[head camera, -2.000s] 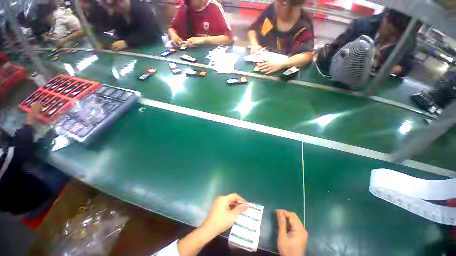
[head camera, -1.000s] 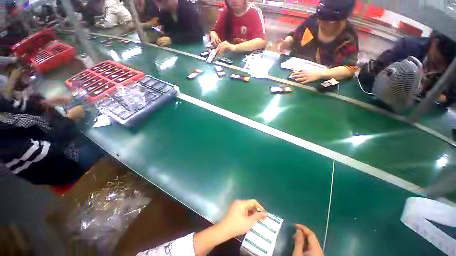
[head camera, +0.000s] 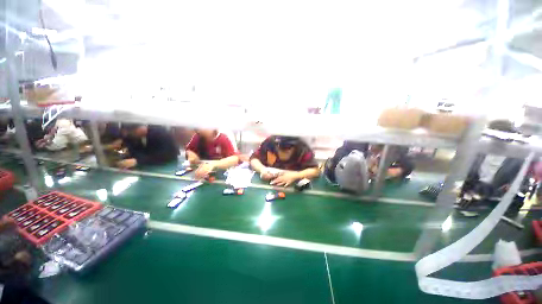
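Neither of my hands is in the picture, and the label sheet is not in view. Nearest in front is the shiny green bench with a pale lengthwise strip and a thin line across it. At the left on the bench lies a grey blister tray with clear film over part of it. A red-orange phone tray with dark phones in its slots lies beside it, further left. At the right a long white label strip curls down to the bench.
Loose phones lie on the far side of the bench. Several workers sit there, one in a red top. A grey fan stands near them. An overhead shelf and metal posts cross the view. Another red tray is at the right edge.
The view has tilted up, showing the overhead shelf and bright lights. My hands, the label sheet and the clear plastic heap have left the picture. The label strip's upper part now shows.
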